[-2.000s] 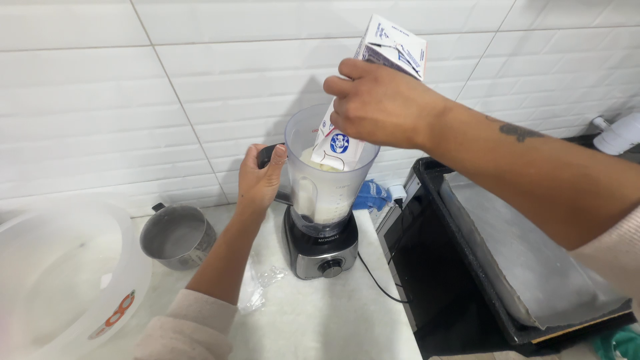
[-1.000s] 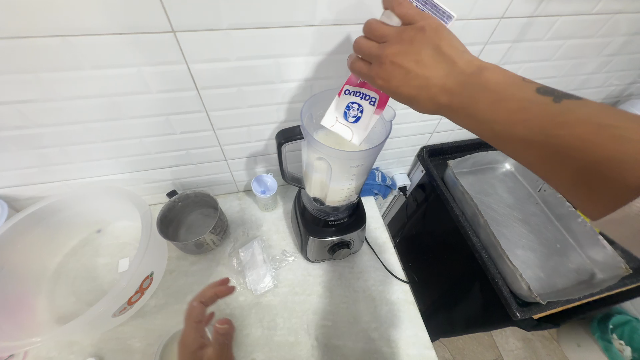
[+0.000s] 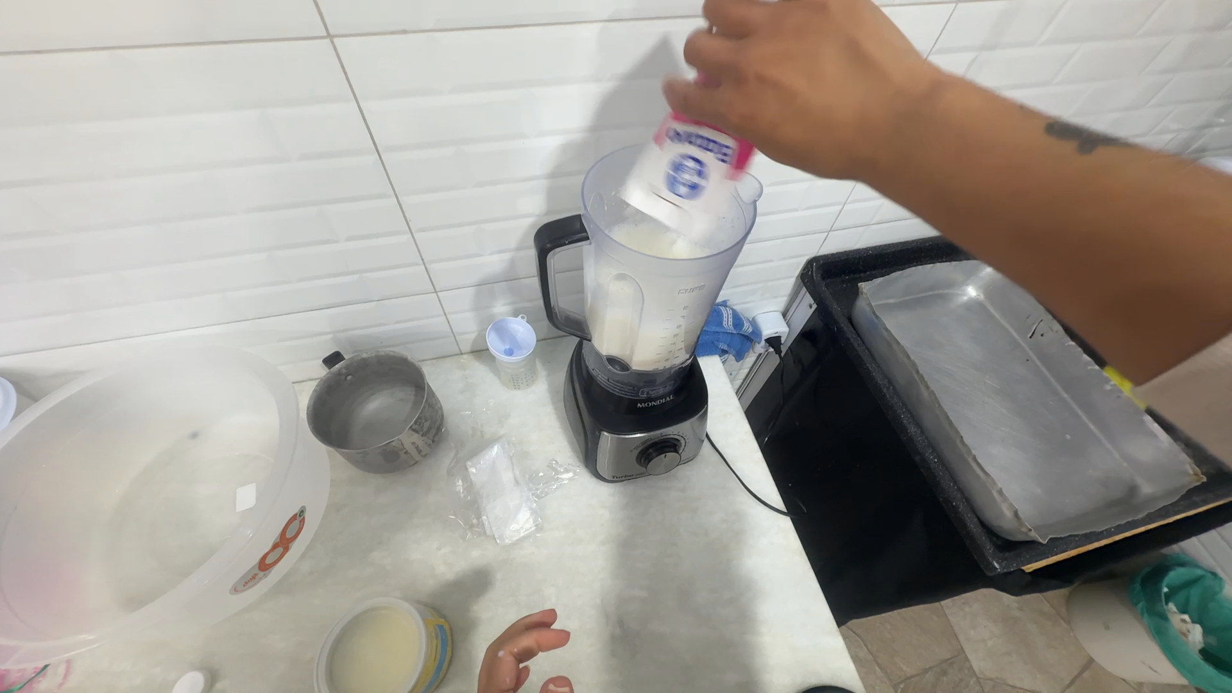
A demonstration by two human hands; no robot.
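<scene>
My right hand (image 3: 789, 87) grips a pink and white carton (image 3: 688, 168), tipped with its lower end inside the mouth of a clear blender jar (image 3: 664, 289). White liquid shows in the jar, which stands on its black and silver motor base (image 3: 640, 433). The carton is blurred. My left hand (image 3: 525, 654) is at the bottom edge of the view, partly cut off, fingers apart and holding nothing. Left of it is an open tub with pale yellow contents (image 3: 380, 654). The jar's black handle (image 3: 558, 279) faces left, with no hand on it.
A large translucent plastic basin (image 3: 279, 404) stands at the left, beside a grey metal pot (image 3: 375, 414). Near the wall is a small measuring cup (image 3: 513, 351). Plastic wrappers (image 3: 500, 491) lie before the blender. Its cord hangs over the counter's right edge, near a metal baking pan (image 3: 1020, 404).
My left hand has left the blender handle and come down to the near side of the counter. My right hand still holds the tipped carton over the jar. The view has shifted, now showing the tub.
</scene>
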